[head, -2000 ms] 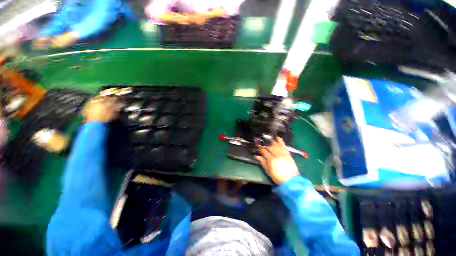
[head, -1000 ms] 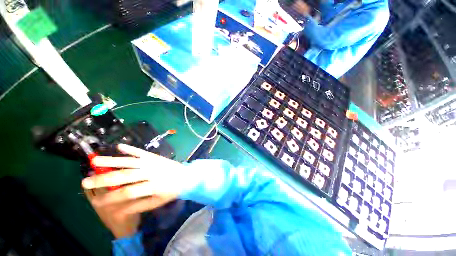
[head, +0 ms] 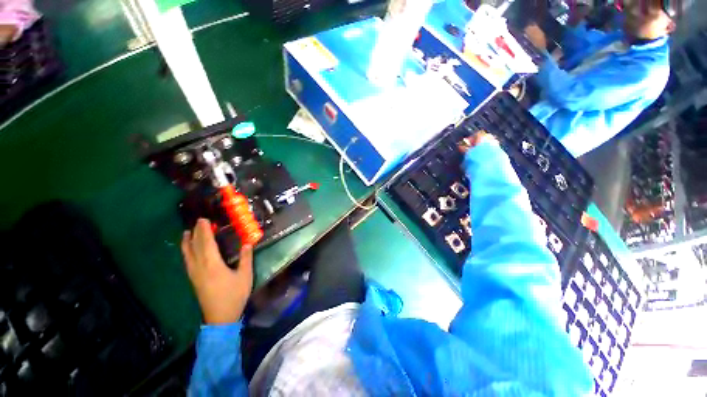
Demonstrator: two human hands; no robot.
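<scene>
The black press fixture [head: 271, 182] sits on the green bench. Its orange-red ribbed toggle handle [head: 242, 215] lies toward me. My left hand [head: 219, 271] is at the fixture's near left corner, thumb and fingers apart, thumb beside the handle's end; no part shows in it. My right hand [head: 477, 141] is small and partly hidden by its sleeve, reaching over the far side of the right-hand parts tray [head: 411, 186]. Whether its fingertips hold a part cannot be told. Small square pale modules [head: 455, 242] with dark centres sit in the tray pockets, partly covered by my right arm.
A blue box unit [head: 349, 93] stands right of the fixture, with a thin pale cable looping beside it. A white post [head: 182, 66] rises behind the fixture. A dark tray [head: 74, 310] lies at lower left. Another person in a blue smock [head: 612, 85] is at upper right.
My right hand has left the toggle handle and reached right, over the parts tray. My left hand now shows uncovered at the fixture's near left corner. The view has shifted.
</scene>
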